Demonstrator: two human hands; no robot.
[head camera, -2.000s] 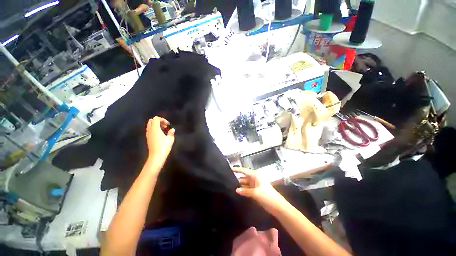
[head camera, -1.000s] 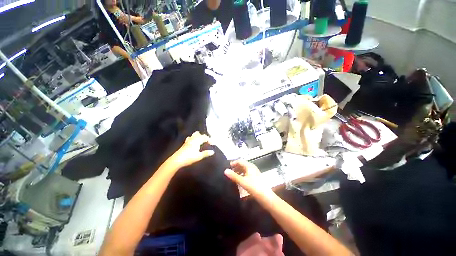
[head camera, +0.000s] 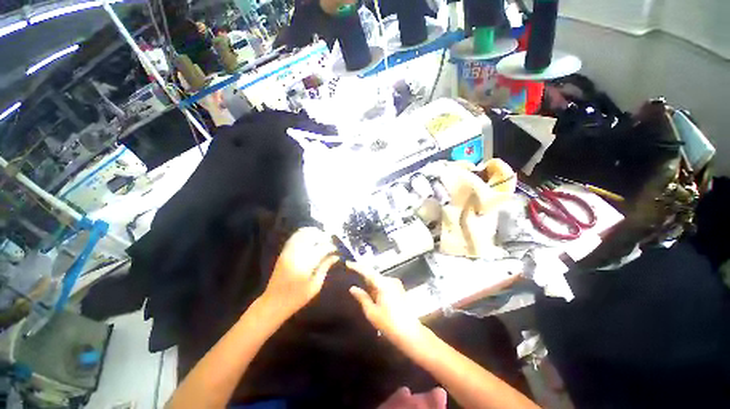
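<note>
Black fabric (head camera: 232, 184) lies in a large heap left of the white overlock machine (head camera: 416, 140) and hangs down in front of me. My left hand (head camera: 304, 268) is closed on the fabric close to the machine's left front. My right hand (head camera: 382, 299) is just right of it, with fingers bent at the fabric's edge, thumb and fingertips near the cloth. The needle area (head camera: 366, 228) is a small dark metal cluster just beyond my hands, partly lost in lamp glare.
A cream cloth (head camera: 472, 212) is bunched at the machine's right. Red-handled scissors (head camera: 560, 214) lie beside it on pale scraps. Thread cones (head camera: 543, 36) stand behind. More black fabric (head camera: 640, 327) is at lower right. Another white machine (head camera: 276, 76) stands beyond.
My left hand has moved right and down to the fabric's edge, closing on cloth near my right hand. The fabric has shifted with it. The view has turned slightly.
</note>
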